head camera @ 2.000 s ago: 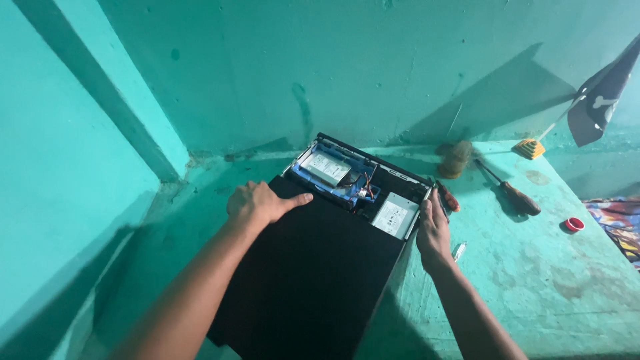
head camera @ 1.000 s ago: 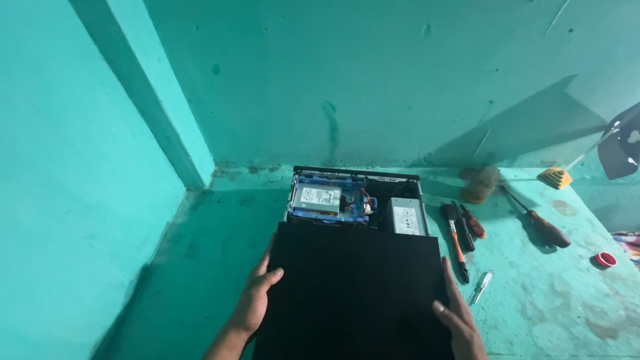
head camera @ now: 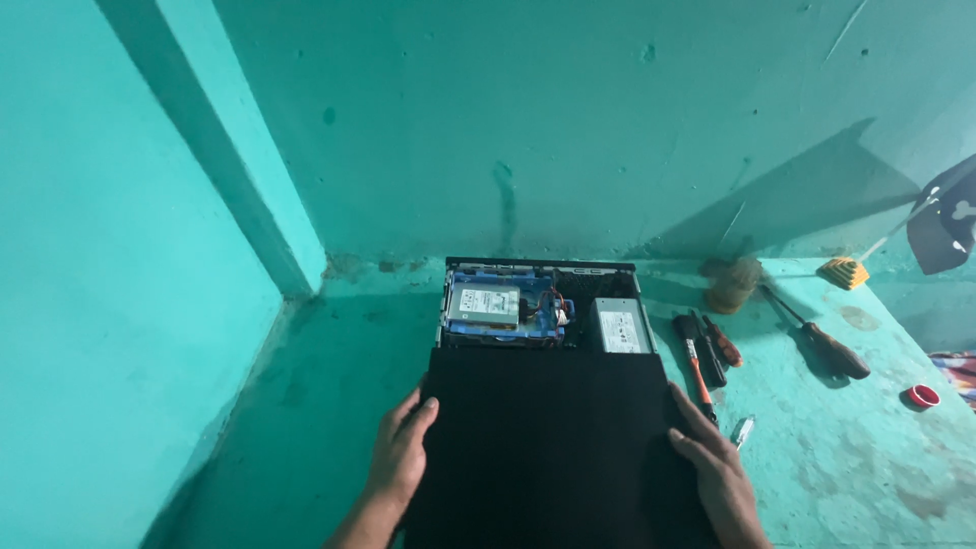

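A black computer side panel [head camera: 549,450] lies over the near part of a desktop computer case [head camera: 541,265]. My left hand [head camera: 400,446] grips its left edge, thumb on top. My right hand [head camera: 713,457] holds the right edge the same way. Beyond the panel's far edge the case is open: a drive [head camera: 484,303] with white labels sits in a blue bracket [head camera: 545,329] at the left, with thin wires beside it. A metal power supply [head camera: 621,326] is at the right. The parts of the case beneath the panel are hidden.
Right of the case lie an orange-handled tool [head camera: 700,381], black and red-handled tools [head camera: 724,341], a screwdriver [head camera: 835,351], a small clear-handled tool [head camera: 743,431] and a red ring-shaped item [head camera: 923,395]. A jar [head camera: 733,286] and a yellow flag base [head camera: 843,272] stand near the green wall [head camera: 579,137].
The panel has slid toward me, and more of the case's inside shows. My left hand has moved from the panel's top near the drive to its left edge. The case now appears straighter in view.
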